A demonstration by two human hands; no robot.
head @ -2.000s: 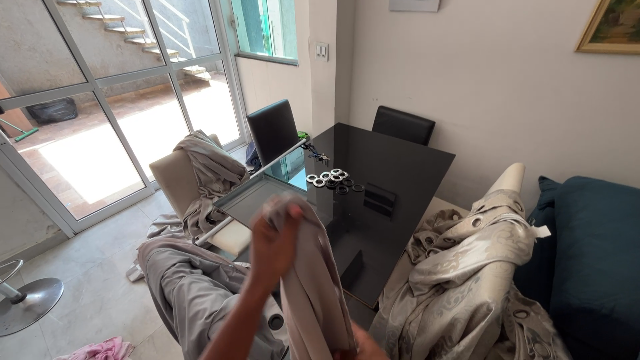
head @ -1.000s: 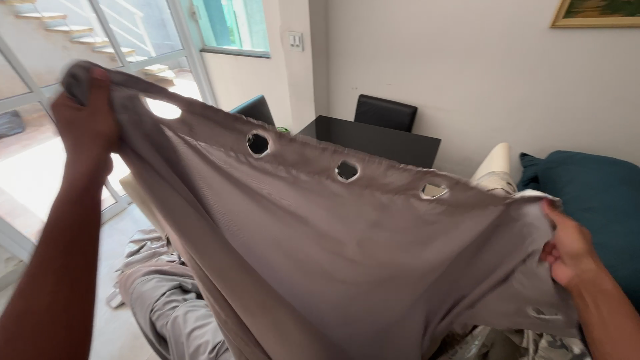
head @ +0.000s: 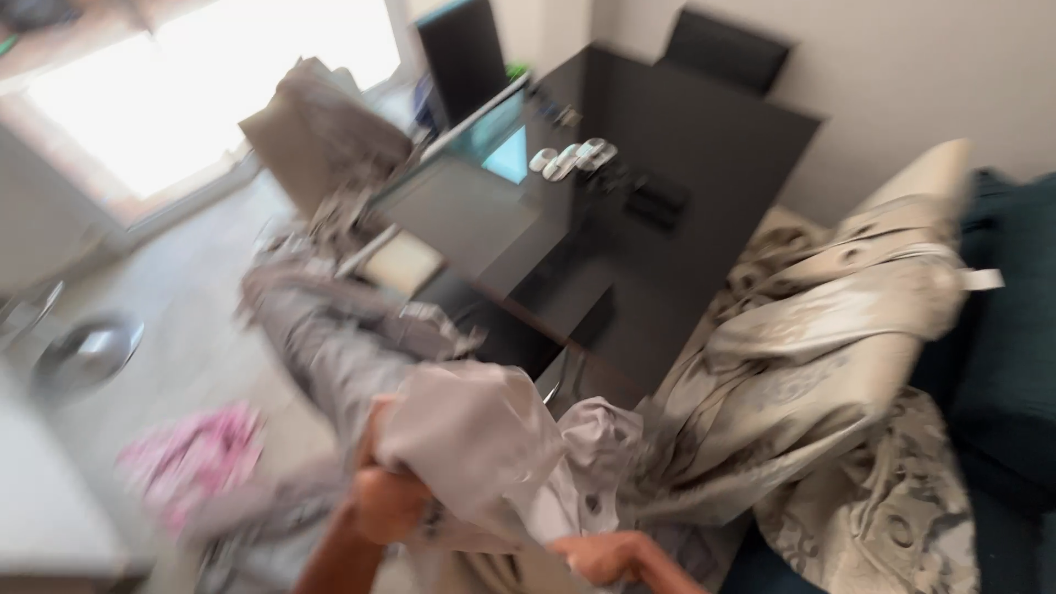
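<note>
The plain grey-beige curtain (head: 474, 437) is bunched between my hands, blurred by motion. My left hand (head: 388, 495) grips its left side at the lower middle of the view. Lower and to the right, my right hand (head: 598, 557) closes on another part of the cloth. A hole in the cloth shows just above my right hand. Beyond them, white rings (head: 573, 158) lie on the dark glass-topped table (head: 709, 157), with darker rings beside them. Patterned beige curtains (head: 792, 371) with ring holes are draped over a light chair back at the right.
More grey cloth (head: 322, 355) covers a seat left of the table, and cloth hangs over a beige chair (head: 289, 148) behind. A pink cloth (head: 198, 454) lies on the floor near a round metal stool base (head: 91, 351). A dark teal cushion (head: 1006, 330) stands far right.
The curtain, stretched wide between my raised hands one second ago, is now gathered. Both hands have come down and closer together. The view has tilted down.
</note>
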